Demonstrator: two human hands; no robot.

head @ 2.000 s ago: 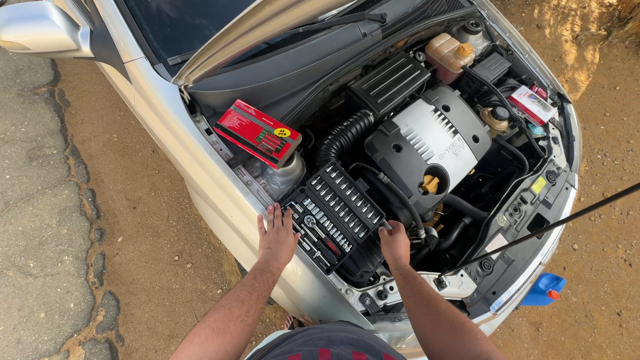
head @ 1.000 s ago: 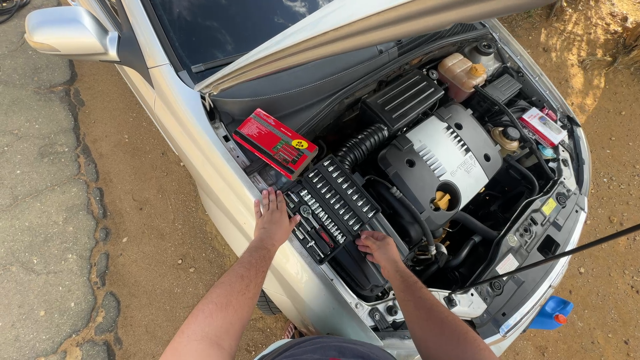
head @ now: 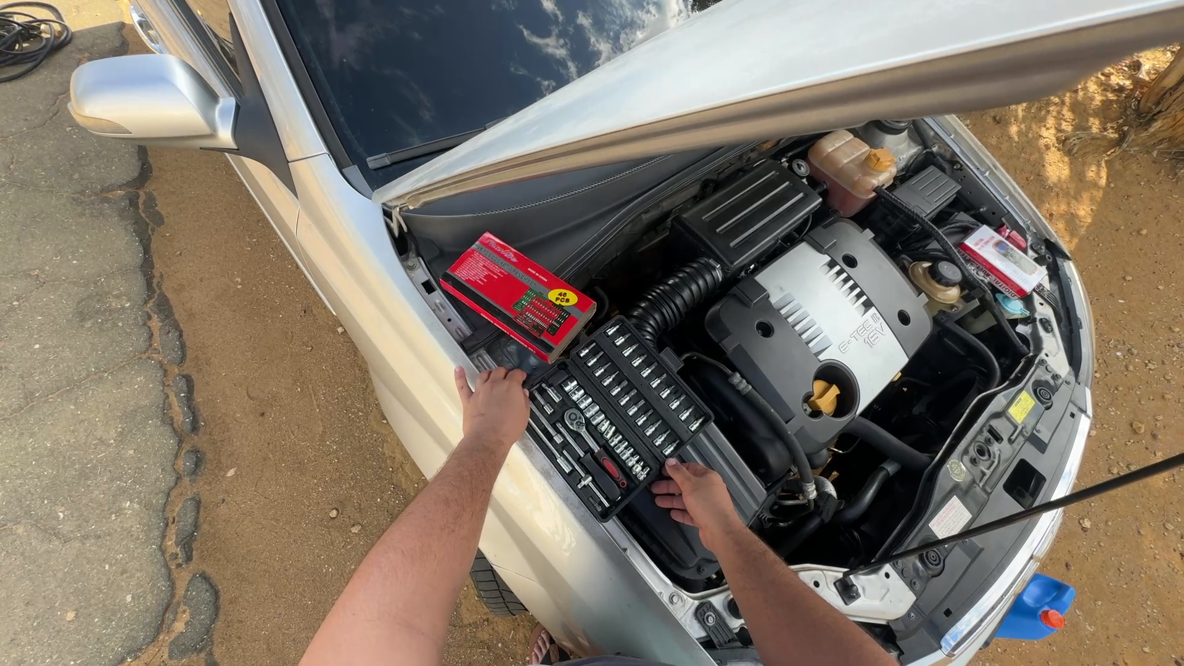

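Observation:
An open black socket set case [head: 615, 412] lies over the near side of the engine bay, with rows of chrome sockets in it. A ratchet handle [head: 595, 449] with a red and black grip rests in its lower half. My left hand [head: 495, 404] lies on the fender edge at the case's left corner, fingers spread. At the case's lower right edge is my right hand [head: 694, 497], thumb and fingertips at the rim; whether they grip it is hard to tell. A red cardboard box [head: 518, 294] with a picture of tools sits just above the case.
The silver car's raised hood [head: 740, 74] hangs over the far side. A thin black prop rod [head: 1017, 518] crosses at right. Beyond the case are the engine cover [head: 832, 319], a ribbed intake hose [head: 680, 298] and a coolant tank [head: 846, 166]. A blue jug [head: 1036, 606] stands on the ground.
The view has shifted, showing more of the hood and windshield. Both hands have stayed beside the open case, my right hand now lower along its right edge than two seconds ago.

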